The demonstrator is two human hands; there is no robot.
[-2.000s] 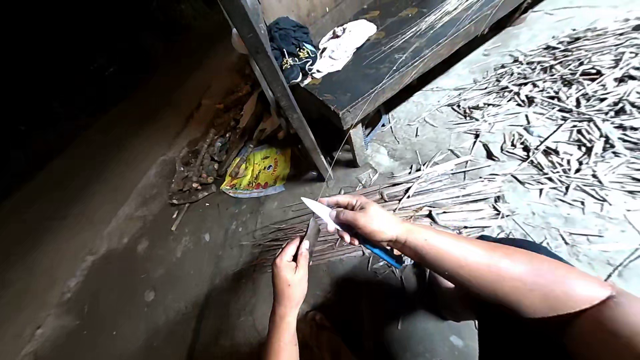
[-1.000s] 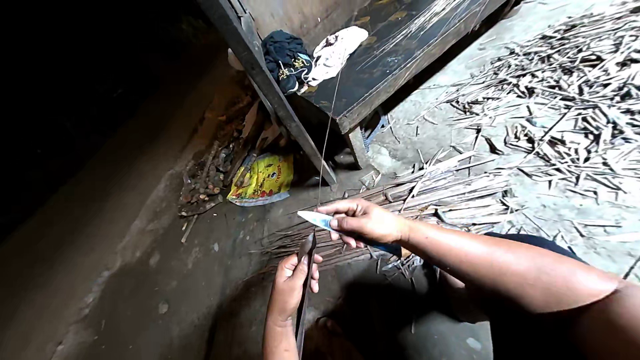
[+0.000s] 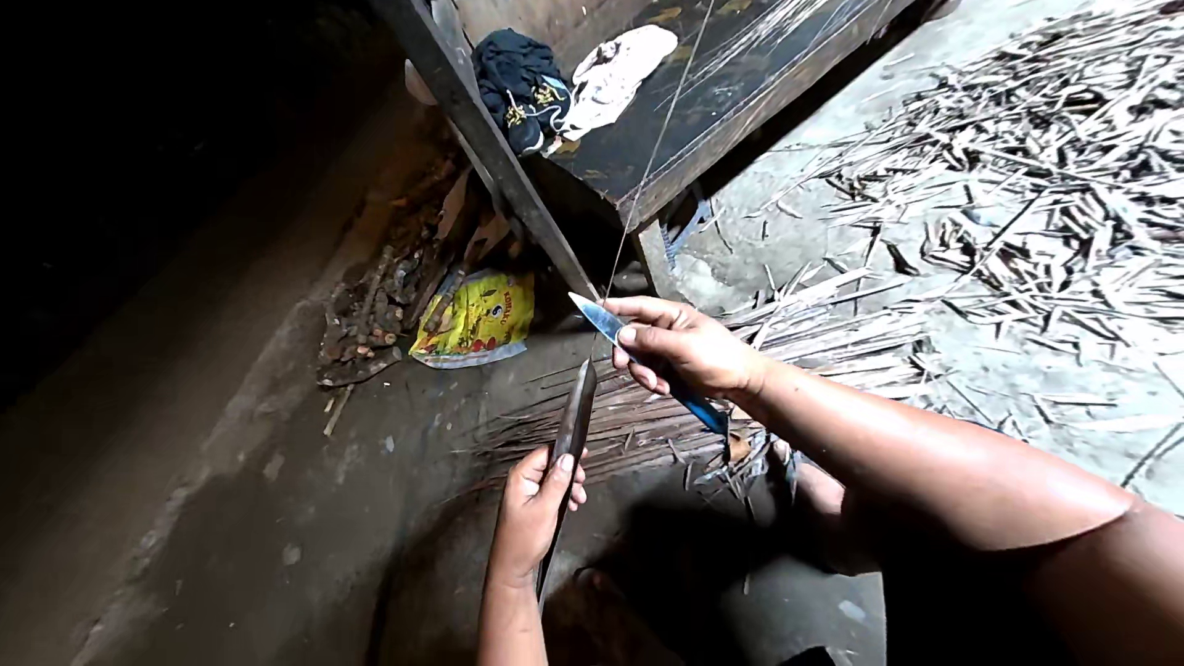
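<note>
My right hand point(image 3: 680, 347) is closed around a knife with a blue handle point(image 3: 700, 407); its pale pointed blade point(image 3: 597, 317) points up and left. Lower and to the left, my left hand point(image 3: 541, 486) grips a long, dark, narrow strip point(image 3: 575, 416), perhaps a palm leaf or stalk piece, whose tip ends just below the blade. A thin light strand point(image 3: 659, 143) runs up from near the knife and the strip's tip; its exact hold is unclear. Beneath both hands a bundle of dry brown stalks point(image 3: 638, 421) lies on the floor.
A dark wooden platform point(image 3: 684, 166) holds dark cloth point(image 3: 518, 83), white cloth point(image 3: 618, 79) and thin pale strands point(image 3: 768, 37). A slanted wooden post point(image 3: 509, 171) stands before it. Left are a yellow printed bag point(image 3: 481, 319) and a firewood pile point(image 3: 375, 310). Dry scraps point(image 3: 1045, 166) cover the right floor.
My left hand has moved down, away from the knife, and more of the dark strip shows above its fingers. My right hand still holds the knife.
</note>
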